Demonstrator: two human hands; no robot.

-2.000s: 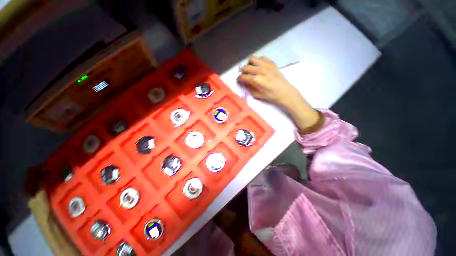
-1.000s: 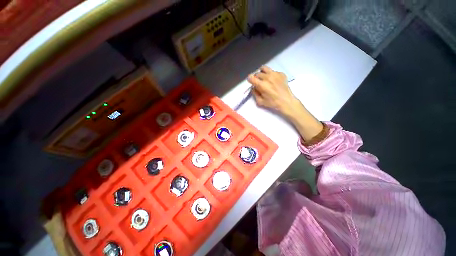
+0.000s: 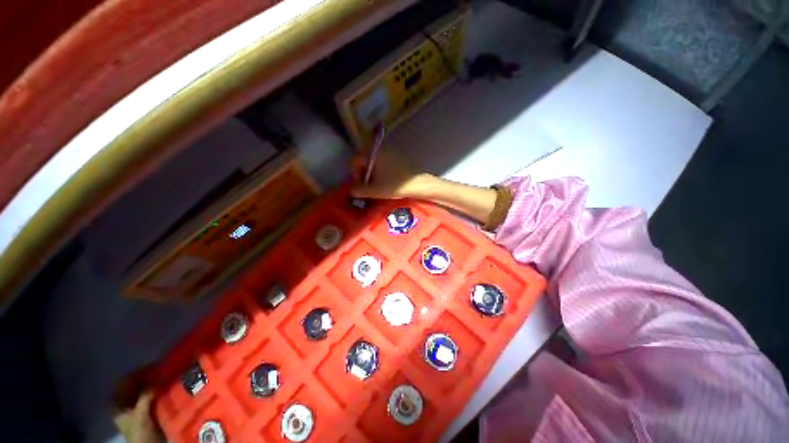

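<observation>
The red-orange parts tray (image 3: 346, 419) lies slanted across the white bench, with round watch movements in its pockets. A blue-rimmed movement (image 3: 436, 260), a silver-white movement (image 3: 397, 308) and a dark movement (image 3: 317, 324) show among them. My right hand (image 3: 388, 180) is at the tray's far right corner, holding a slim purple-silver pen or tweezers (image 3: 375, 151) upright. Its fingertips are over a dark movement (image 3: 359, 203) in the corner pocket, mostly in shadow. My left hand (image 3: 138, 422) is at the tray's left end, dim and partly cut off, its fingers around the edge.
A yellow-framed tester (image 3: 227, 232) with a lit display stands behind the tray. A second tester (image 3: 404, 80) stands farther right, near a dark cable piece (image 3: 491, 67). A thin dark line (image 3: 538, 159) lies on the white tabletop. A shelf edge (image 3: 199, 108) crosses the upper left.
My right hand has moved left from the white tabletop to the tray's far corner, with the slim tool now upright. The view has shifted. One front-row movement now looks blue-rimmed instead of white.
</observation>
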